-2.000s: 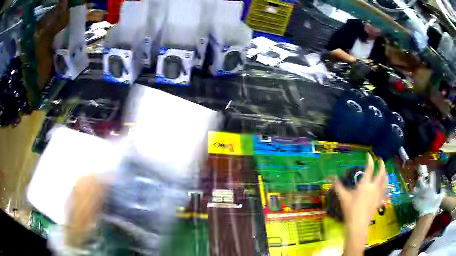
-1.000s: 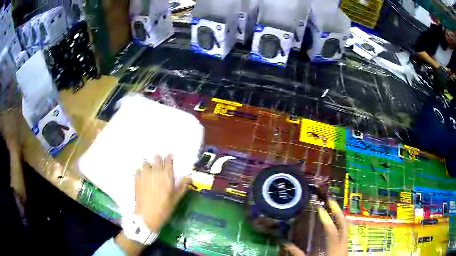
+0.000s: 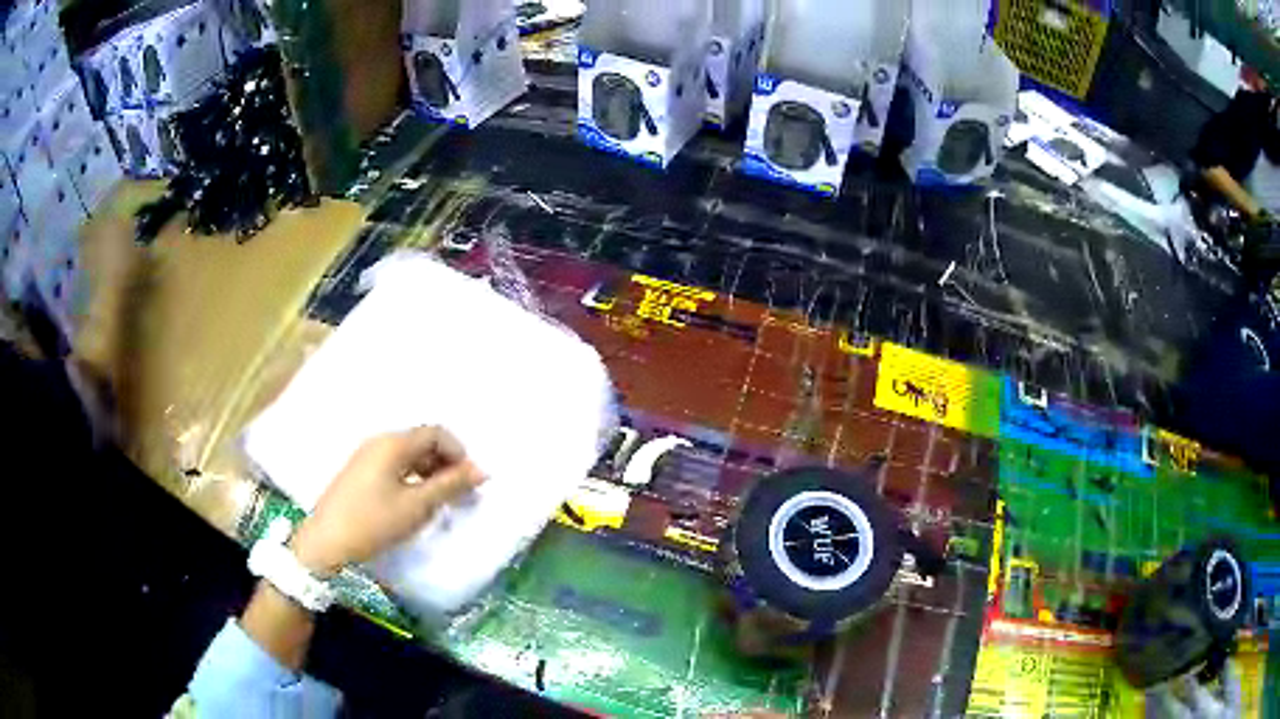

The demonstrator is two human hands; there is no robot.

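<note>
A thick white stack of poly bags [image 3: 491, 351] lies flat at centre left. My left hand [image 3: 386, 499], with a white band at the wrist, is over its near part. The fingers are curled and the fingertips are close together; no bag film shows lifted between them. A black round speaker [image 3: 818, 548] with a pale ring and letters stands on the printed sheet right of the stack, with no hand visible on it. My right hand is not in view.
A second speaker [image 3: 1193, 611] is at right, with a whitish, gloved-looking hand [image 3: 1214, 695] under it. Open retail boxes [image 3: 800, 134] stand along the far side. A tangled black heap [image 3: 232, 155] lies far left, near stacked boxes. A person's arm [image 3: 1228, 183] shows at upper right.
My left hand has gone from lying flat on the bag stack to curled fingers. My right hand has left the speaker and the picture. A second speaker has appeared at right. The small box at left is gone.
</note>
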